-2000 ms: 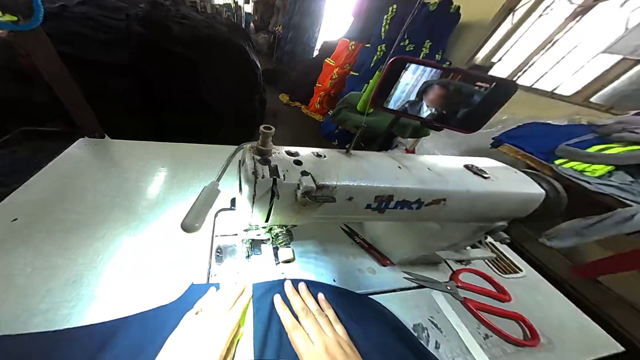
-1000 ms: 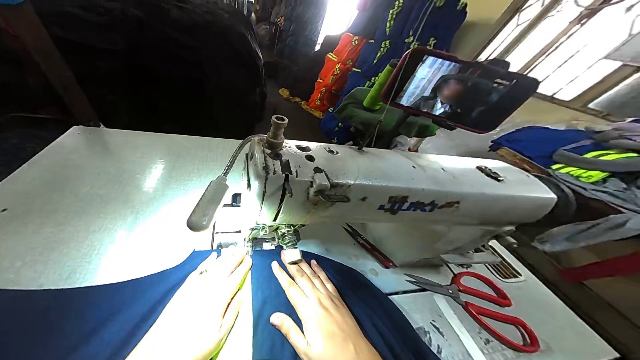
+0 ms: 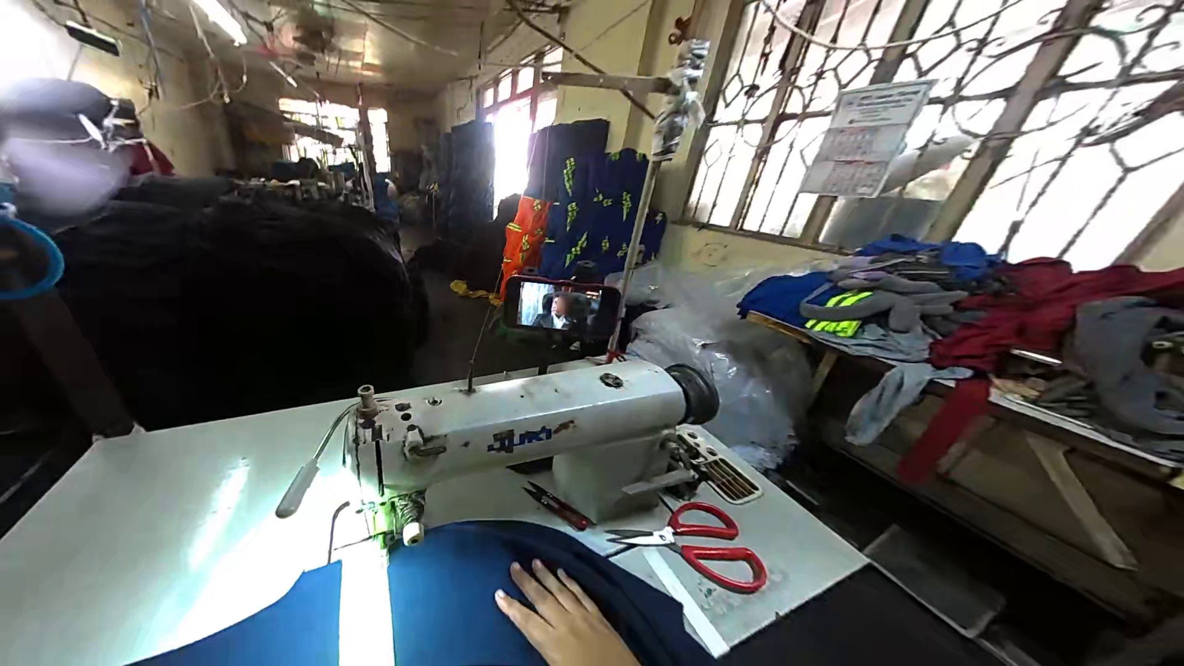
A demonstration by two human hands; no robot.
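Observation:
My right hand (image 3: 566, 615) lies flat with spread fingers on dark blue fabric (image 3: 481, 583), to the right of a pale reflective strip (image 3: 365, 601) that runs up to the needle area. My left hand is out of the frame. The white Juki sewing machine (image 3: 527, 416) stands behind the fabric, its lit presser foot area (image 3: 384, 523) at the top end of the strip. Red-handled scissors (image 3: 694, 546), open at the blades, and red-handled thread snips (image 3: 560, 507) lie on the table right of the fabric.
A phone (image 3: 562, 307) on a holder stands behind the machine. At the right, a wooden bench (image 3: 1045, 407) bears piled garments (image 3: 888, 296). A large dark fabric heap (image 3: 222, 305) rises at the left, and clear plastic bags (image 3: 721, 370) sit behind the machine's handwheel (image 3: 694, 393).
The view has swung up, showing more of the room. My left hand, on the fabric in both earlier frames, is no longer in view. My right hand is now farther from the presser foot.

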